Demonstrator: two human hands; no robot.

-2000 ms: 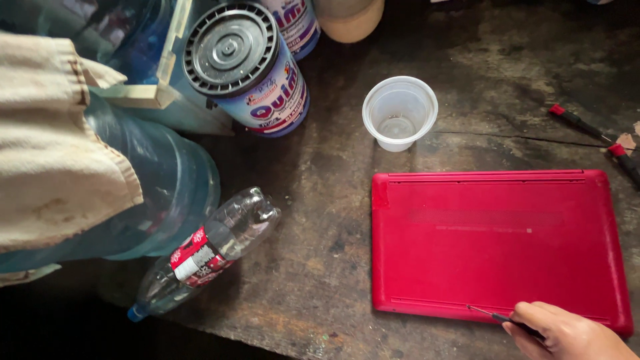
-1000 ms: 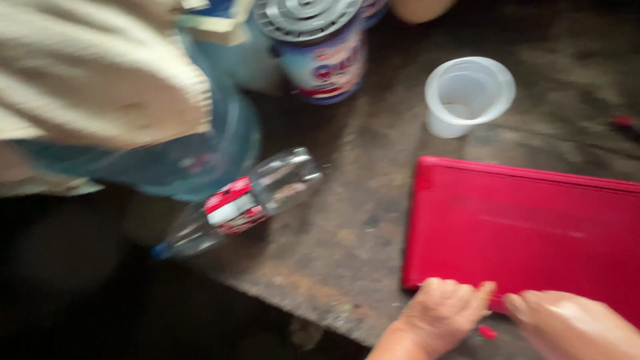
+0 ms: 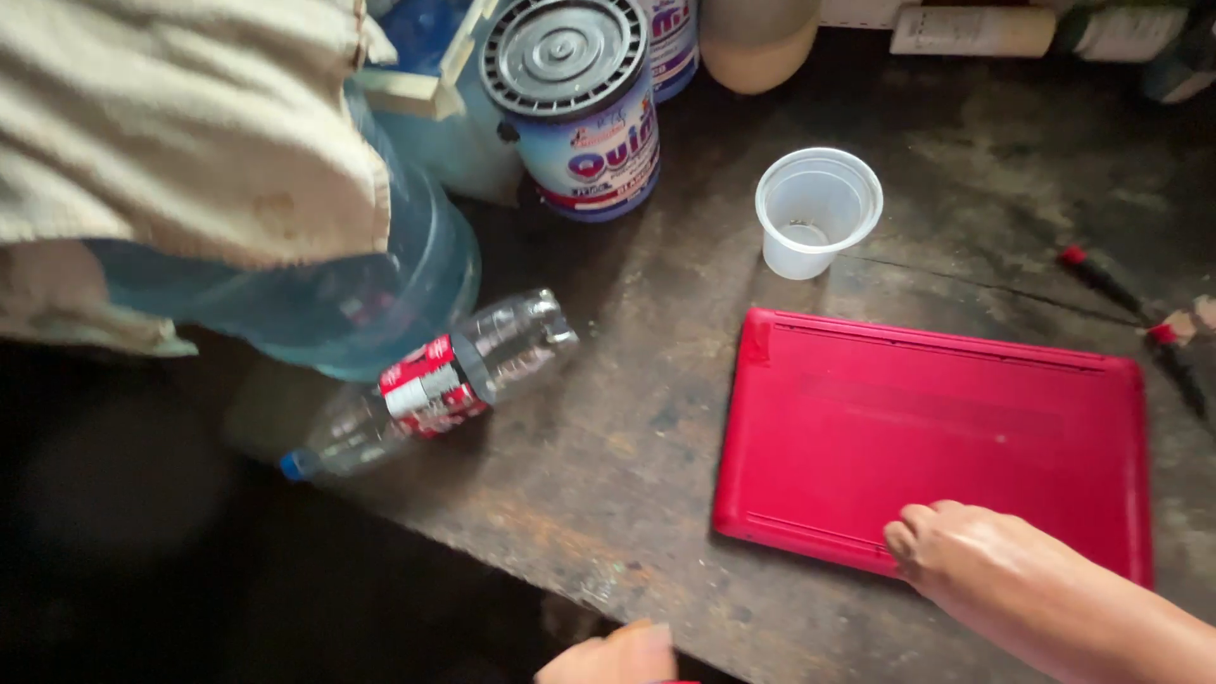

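Observation:
A closed red laptop point(image 3: 940, 427) lies flat on the worn dark tabletop. My right hand point(image 3: 950, 546) rests at its near edge with curled fingers; whether they hold something is hidden. Near the bottom edge of the view, partly cut off, is my left hand point(image 3: 613, 655), off the laptop and close to the table's front edge. A bit of red shows beside its fingers, too little to name. Beyond the laptop stands a translucent plastic cup point(image 3: 803, 256) with small bits at its bottom. Two slim black tools with red ends, probably screwdrivers point(image 3: 1107, 280), lie right of the laptop.
An empty plastic soda bottle point(image 3: 437, 389) lies at the table's front edge point(image 3: 494, 560). Behind it are a large bluish water jug point(image 3: 427, 275), a draped beige cloth point(image 3: 190, 123) and a lidded tub point(image 3: 589, 152). Containers point(image 3: 974, 30) line the back.
Two seconds ago my right hand held a thin-shafted tool at the laptop's near edge. One second ago both hands were together there; my left hand has since moved away toward the bottom of the view.

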